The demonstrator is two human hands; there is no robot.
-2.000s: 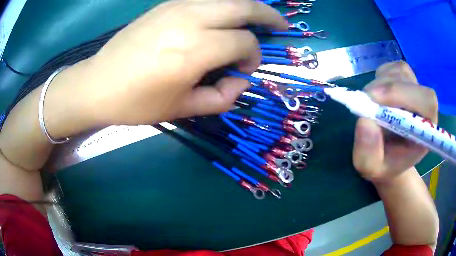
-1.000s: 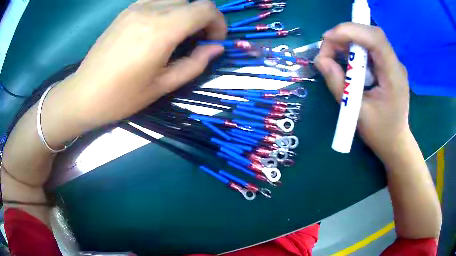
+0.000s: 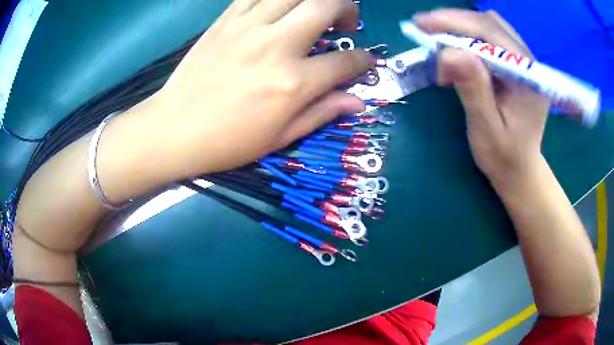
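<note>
Black leads (image 3: pixel 101 101) with blue sleeves (image 3: pixel 303 193), red collars and silver ring terminals (image 3: pixel 369 162) fan out over the green bench. My left hand (image 3: pixel 262 87) lies over the upper leads, palm down, fingers spread near the terminals; its fingertips partly cover them, and whether it grips a lead cannot be told. My right hand (image 3: pixel 495 87) holds the white paint marker (image 3: pixel 515 66), slightly blurred, between thumb and fingers. The marker's pale tip points up-left, to the right of the upper terminals and apart from them.
A steel rule (image 3: pixel 414 67) lies under the leads and shows again below my left wrist. A blue surface (image 3: pixel 572 40) is at the upper right. A white strip (image 3: pixel 20 47) lies at the upper left. Grey floor with a yellow line (image 3: pixel 505 325) shows beyond the bench's curved edge.
My left hand has moved right and now covers more upper terminals. The marker has turned from upright, tip hidden, to slanting with its tip up-left. The lower leads have shifted slightly left.
</note>
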